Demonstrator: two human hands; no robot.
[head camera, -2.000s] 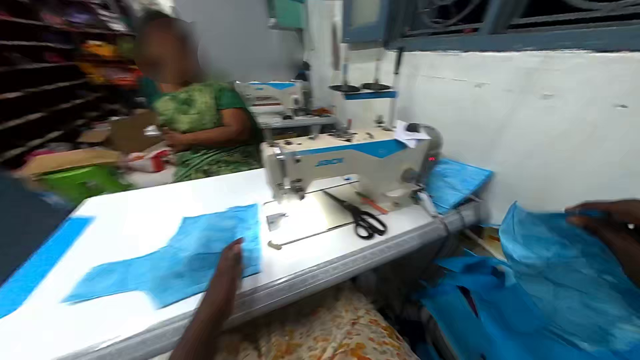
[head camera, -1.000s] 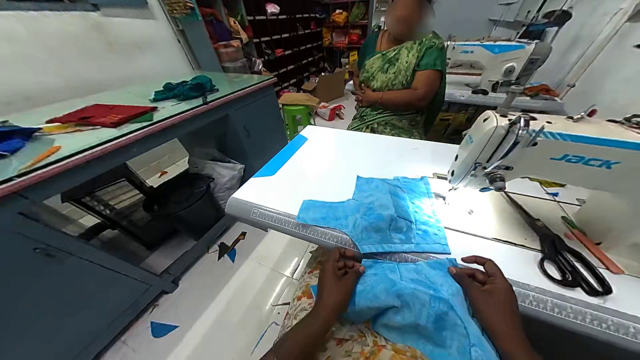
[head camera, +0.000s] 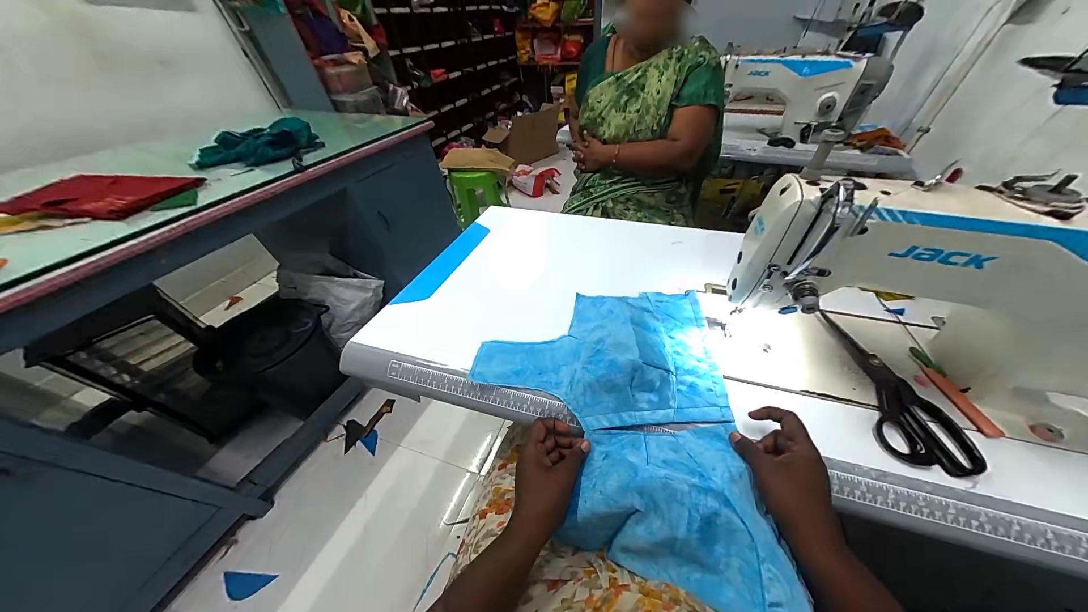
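Note:
A blue fabric piece (head camera: 629, 361) lies flat on the white sewing table, left of the needle area of a Jack sewing machine (head camera: 926, 246). Just below it, a second blue fabric piece (head camera: 671, 510) hangs from the table edge over my lap. My left hand (head camera: 548, 476) pinches its upper left corner between thumb and fingers. At its upper right corner, my right hand (head camera: 786, 476) holds the edge with the thumb, the other fingers curled above. Black-handled scissors (head camera: 909, 399) rest on the machine bed, beside an orange tool (head camera: 960, 395) whose kind I cannot tell.
A seated person (head camera: 650, 127) in a green patterned garment is beyond the table. On the left stands a glass-topped counter (head camera: 365, 136) with red cloth (head camera: 102, 195) and teal cloth (head camera: 259, 143). A black bin (head camera: 272, 348) sits beneath it. Another sewing machine (head camera: 799, 93) stands behind.
The view has swung left since two seconds ago. The second blue piece, then in my right hand at the right, is now between both hands at the table's front edge. Little differs from one second ago.

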